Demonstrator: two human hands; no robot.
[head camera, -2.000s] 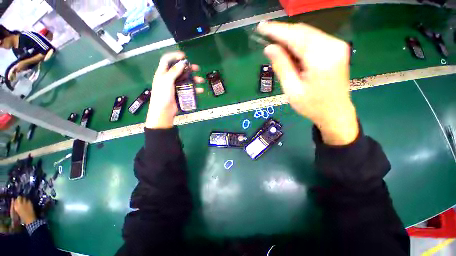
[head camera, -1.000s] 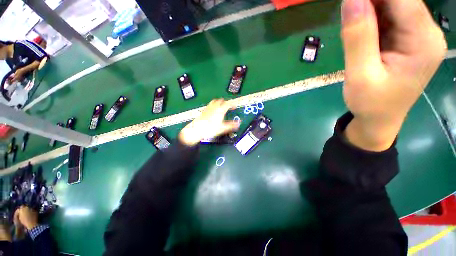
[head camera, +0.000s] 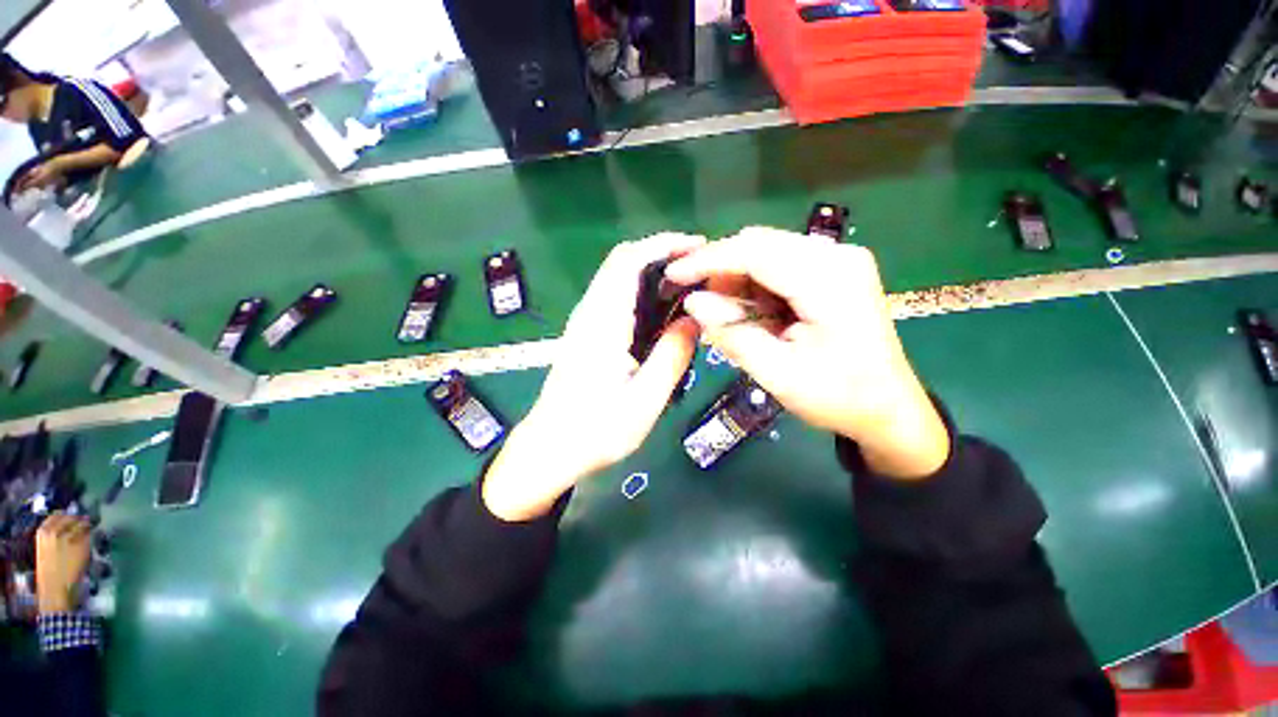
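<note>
My left hand (head camera: 596, 364) holds a small black phone housing (head camera: 655, 305) upright above the cream strip. My right hand (head camera: 806, 336) is against the housing's right side with its fingers pinched together; whether it holds a tool or part is hidden. One keypad phone (head camera: 730, 422) lies on the bench just below my hands, and another keypad phone (head camera: 467, 411) lies to the left. A small pale loop (head camera: 635, 485) lies on the bench, with others partly hidden behind my hands.
Several phones lie along the green belt, such as one phone (head camera: 505, 283). A smartphone (head camera: 188, 448) lies at left, near a neighbour's hand (head camera: 62, 563) at a dark pile. Red trays (head camera: 869, 63) and black equipment (head camera: 521, 77) stand beyond the belt. A grey post crosses the left.
My left hand has risen from the bench with a black housing. My right hand has come down and left to meet it. The view has shifted, showing more red trays.
</note>
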